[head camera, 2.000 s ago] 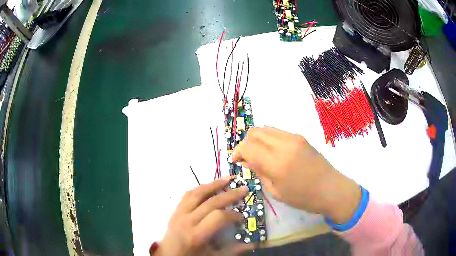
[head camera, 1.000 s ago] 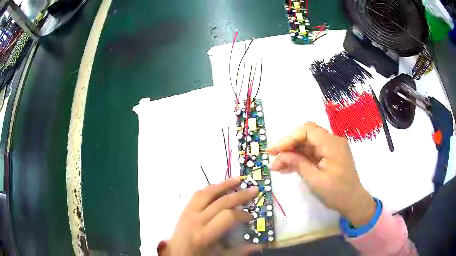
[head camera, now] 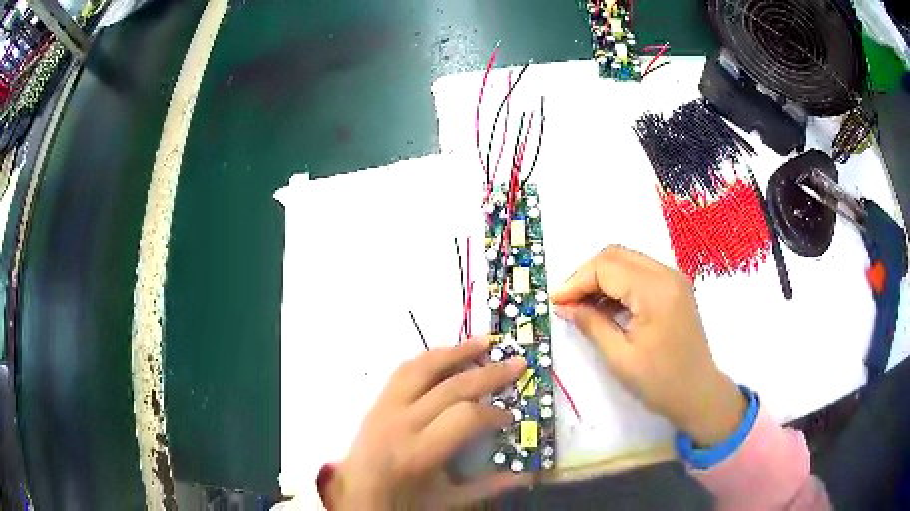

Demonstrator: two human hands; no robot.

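Note:
A long narrow circuit board panel (head camera: 521, 282), component side up with yellow blocks and white-topped cylinders, stands lengthwise on white board. Red and black wires (head camera: 515, 150) rise from its far end; more stick out at its left and lower right. My left hand (head camera: 424, 429) lies over the lower left part, its fingertips on the components, holding the panel. My right hand (head camera: 649, 339) is at the panel's right edge, thumb and forefinger pinched together. Whether anything is between them cannot be told.
Black lead wires (head camera: 688, 148) and red lead wires (head camera: 718, 232) lie right, beside a black stick (head camera: 776, 250). A soldering gun (head camera: 880, 269) rests at its stand (head camera: 801, 210). A fume extractor fan (head camera: 788, 45) and another board (head camera: 613, 42) are far. A green conveyor (head camera: 80, 299) runs left.
My right hand was over the middle of the panel, then moved off to its right edge with the fingertips pinched. My left hand stays on the panel. The whole view has shifted somewhat.

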